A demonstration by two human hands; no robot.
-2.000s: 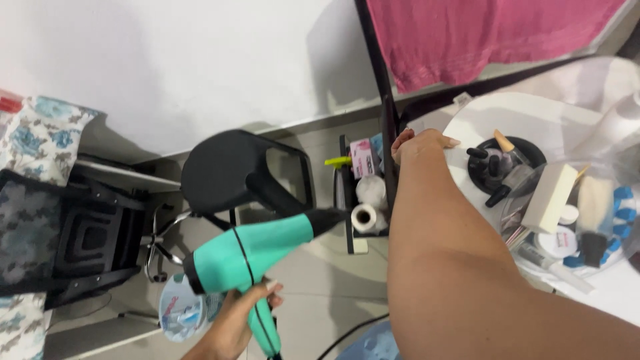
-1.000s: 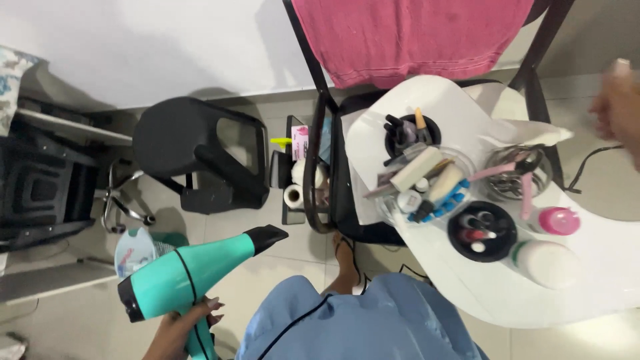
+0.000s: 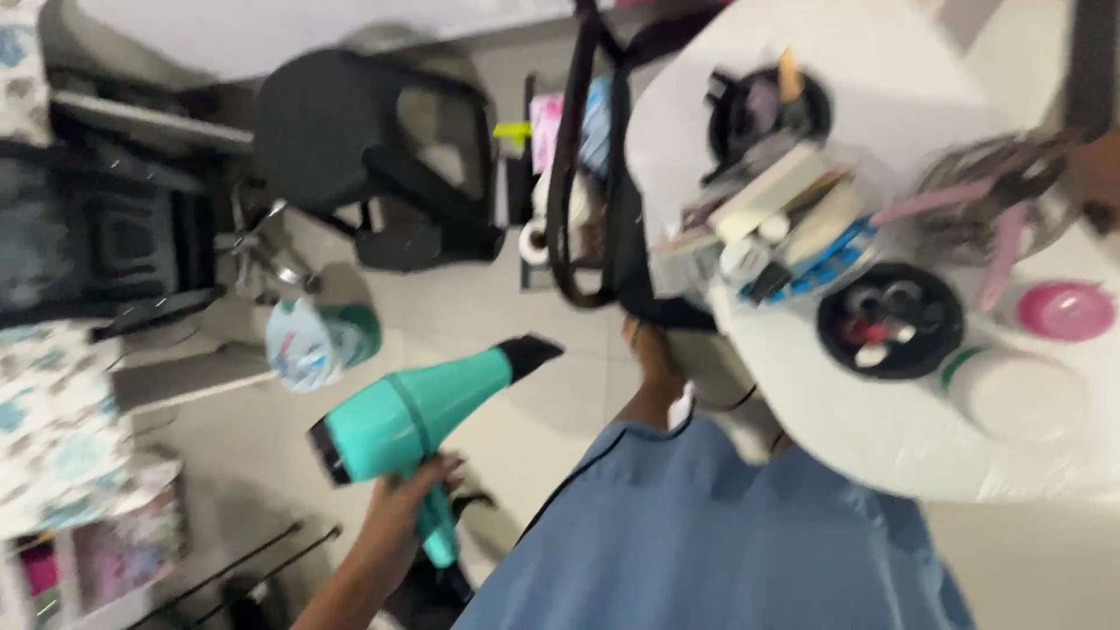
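My left hand (image 3: 407,503) grips the handle of a turquoise hair dryer (image 3: 416,416) with a black nozzle, held over the tiled floor left of my blue garment. Its nozzle points up and to the right. A black cord runs across the garment. My right hand is out of view; a blurred patch of skin shows at the right edge, but I cannot tell what it is. To the right stands a white table (image 3: 840,420) with a black cup of tools (image 3: 770,114), a clear container of files and blue items, a black bowl (image 3: 891,321) and a pink round container (image 3: 1066,311).
A black stool (image 3: 324,149) stands at the upper left, beside a small rack holding rolls. A black chair's armrest (image 3: 569,175) rises left of the table. A patterned waste bin (image 3: 302,346) is below the stool. Shelves and a floral cloth (image 3: 61,429) line the left side.
My right hand, over the table side two seconds ago and at the right edge one second ago, is no longer clearly in view. The hair dryer stays in my left hand. The view has shifted.
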